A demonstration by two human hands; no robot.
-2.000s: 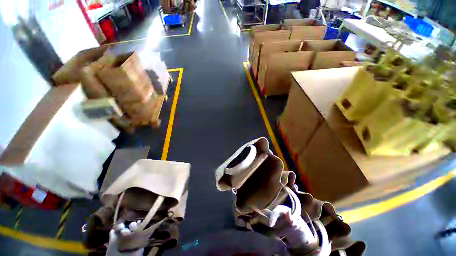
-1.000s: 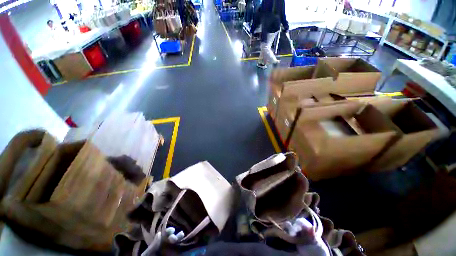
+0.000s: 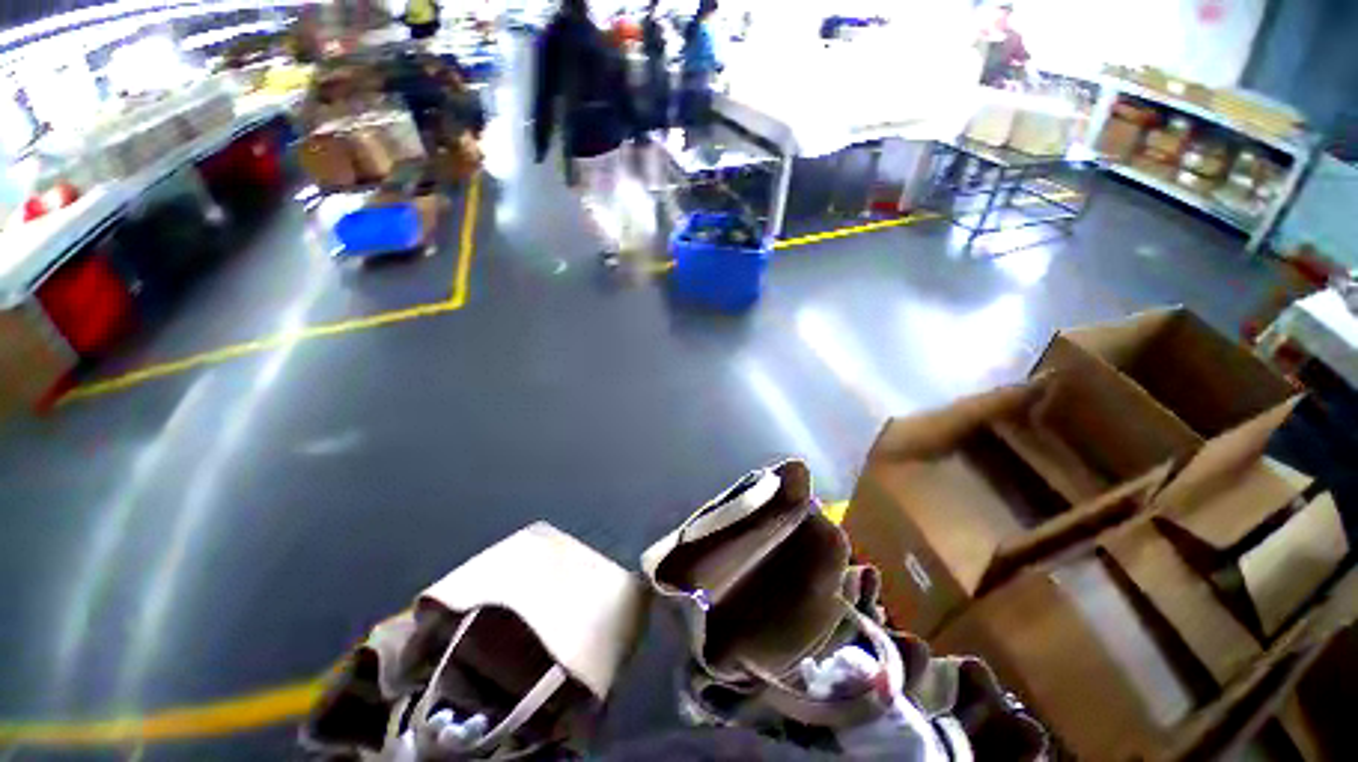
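Note:
Two bunches of beige tote bags hang in front of me at the bottom of the view. The left bunch has a tote bag [image 3: 544, 603] with a pale outer side and dark open mouth. My left hand [image 3: 447, 730], in a white glove, is closed around its handles, partly cut off by the lower edge. The right bunch has a tote bag [image 3: 760, 573] with its mouth open, brown inside, and more bags behind it to the right. My right hand [image 3: 843, 677], white-gloved, is closed around handles of this bunch.
Open cardboard cartons [image 3: 968, 521] stand close on the right. Ahead are a blue crate [image 3: 721, 265], a walking person [image 3: 584, 112], a metal-framed table [image 3: 1013, 186] and a shelf [image 3: 1206, 142]. A trolley with a blue base [image 3: 378, 228] and a long bench [image 3: 164, 164] are at left.
The view has moved forward and swung right along the aisle. The left cartons and pallet have left the view, and the blue crate is nearer. Both hands still hold the bags.

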